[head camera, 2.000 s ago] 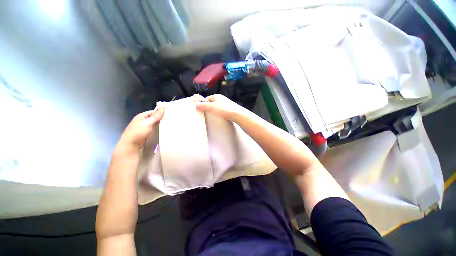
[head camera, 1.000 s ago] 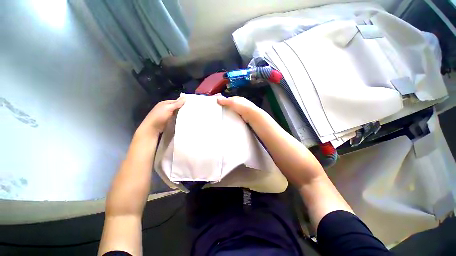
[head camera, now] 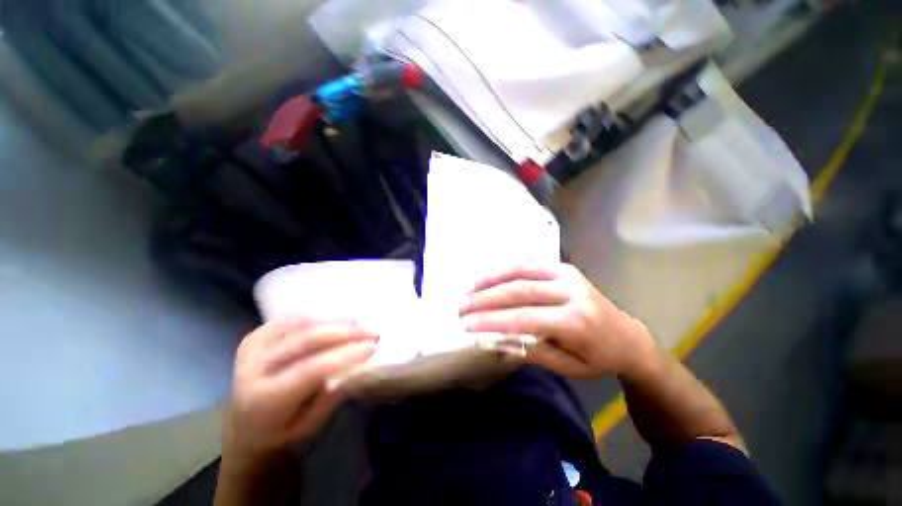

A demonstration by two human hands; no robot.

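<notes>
An off-white cover panel (head camera: 485, 232) is held in front of my dark apron, with two flaps pointing away from me and a notch between them. Its near edge is folded or curled. My left hand (head camera: 297, 371) grips the left part, fingers on top. My right hand (head camera: 539, 316) grips the right part, fingers spread flat over the face near the ragged edge. Both thumbs are mostly hidden, and the picture is blurred.
White draped panels (head camera: 554, 59) lie on a rack at the upper right with dark clips (head camera: 593, 128). Another panel (head camera: 692, 188) hangs below. A red and blue fitting (head camera: 297, 124) stands ahead. A yellow floor line (head camera: 732, 292) runs right. A pale surface (head camera: 89, 326) is at left.
The panel has been turned, its flaps now pointing away and its folded edge towards me. Both hands have moved nearer my body with fingers on top. The view has swung right.
</notes>
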